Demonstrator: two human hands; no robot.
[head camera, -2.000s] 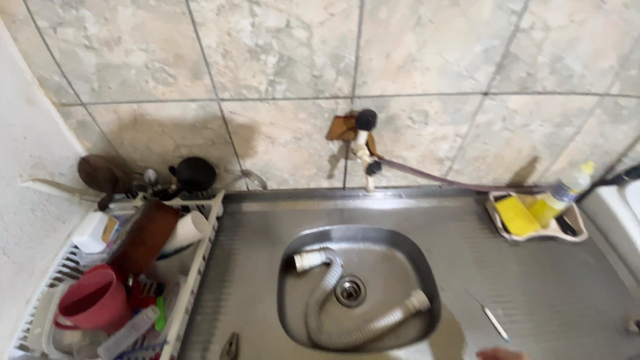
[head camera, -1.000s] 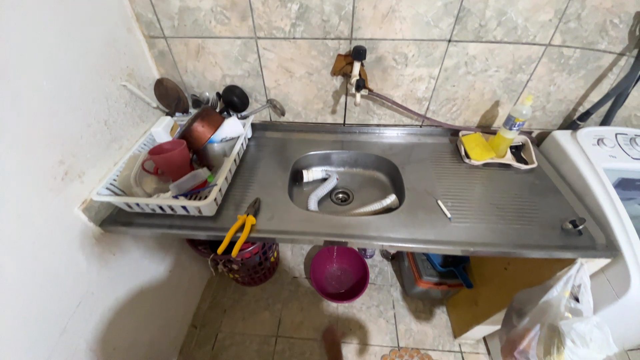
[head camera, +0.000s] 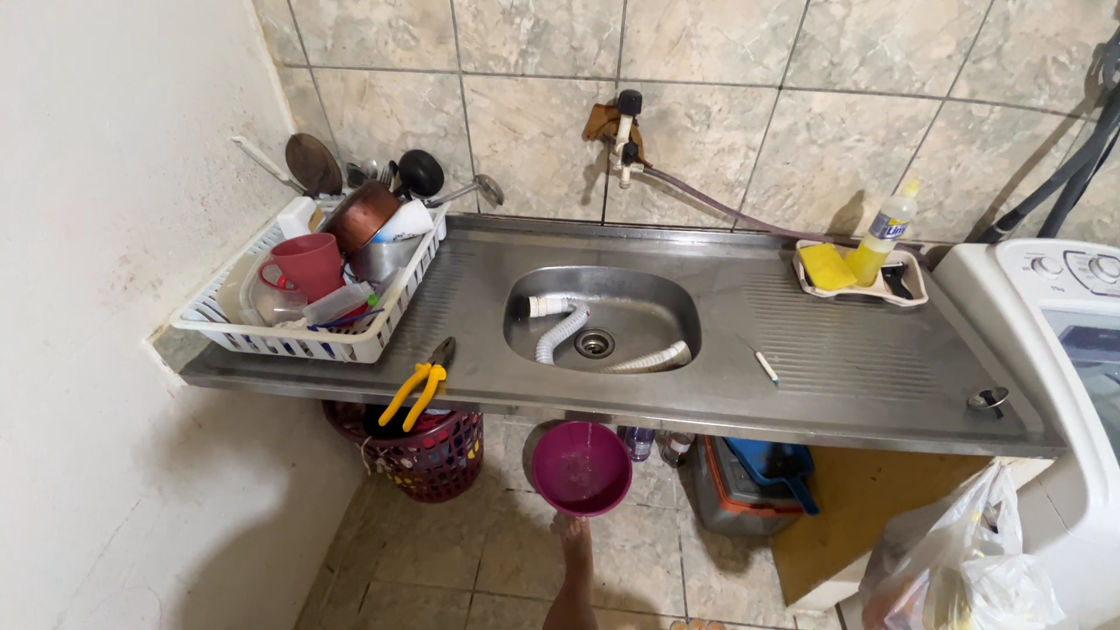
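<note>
Neither of my hands is in view. A corrugated white drain hose lies curved in the steel sink basin, around the drain. Pliers with yellow handles rest at the counter's front edge, left of the basin, their handles jutting over it. Right of the basin lies a thin white tool with a fine tip. A metal sink strainer or plug sits near the right front corner. Below the sink, a magenta plastic bowl is on the floor, with a bare foot at its front rim.
A white dish rack full of dishes stands left; a tap projects from the tiled wall. A caddy holds a yellow sponge and bottle. Below are a laundry basket, bins and a plastic bag. A washing machine stands right.
The view has pulled back and now takes in the floor. Part of a hand showed at the bottom edge two seconds ago; it is out of view now.
</note>
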